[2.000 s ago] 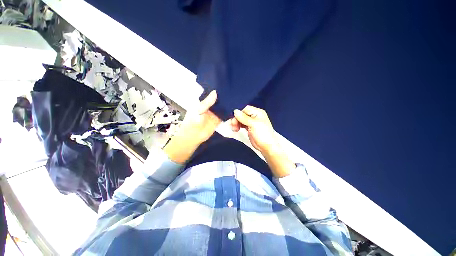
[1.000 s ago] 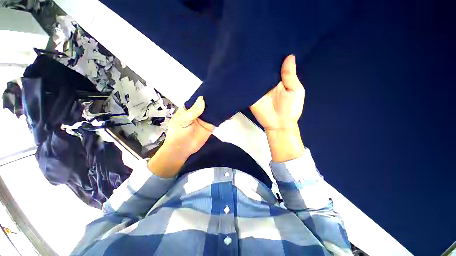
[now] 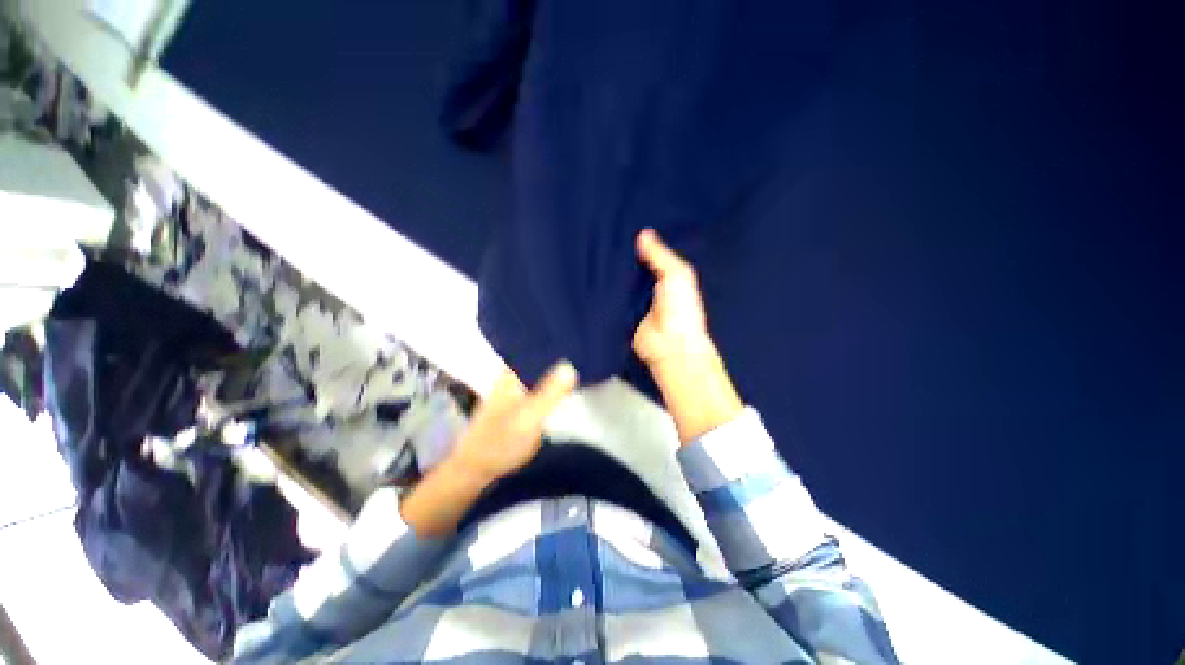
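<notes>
The navy fabric ply (image 3: 910, 299) covers much of the table, and a folded, wrinkled part of it comes towards me between my hands. My left hand (image 3: 513, 429) is at the fabric's near corner, thumb on top, with the cloth pinched between thumb and fingers. My right hand (image 3: 673, 312) holds the edge to the right, thumb up, its fingers partly hidden by the cloth. A dark raised fold (image 3: 487, 98) lies further up on the fabric.
The white table margin (image 3: 299, 195) runs diagonally beside the cloth. Left of it are scattered fabric offcuts (image 3: 325, 377) on the floor and a loose navy cloth heap (image 3: 156, 481). A pale object with a metal edge (image 3: 137, 39) stands at the table's far left.
The cloth between my hands has bunched and come nearer my body. My right hand has moved left and down, closer to my left hand, which is lower. The view has shifted along the table.
</notes>
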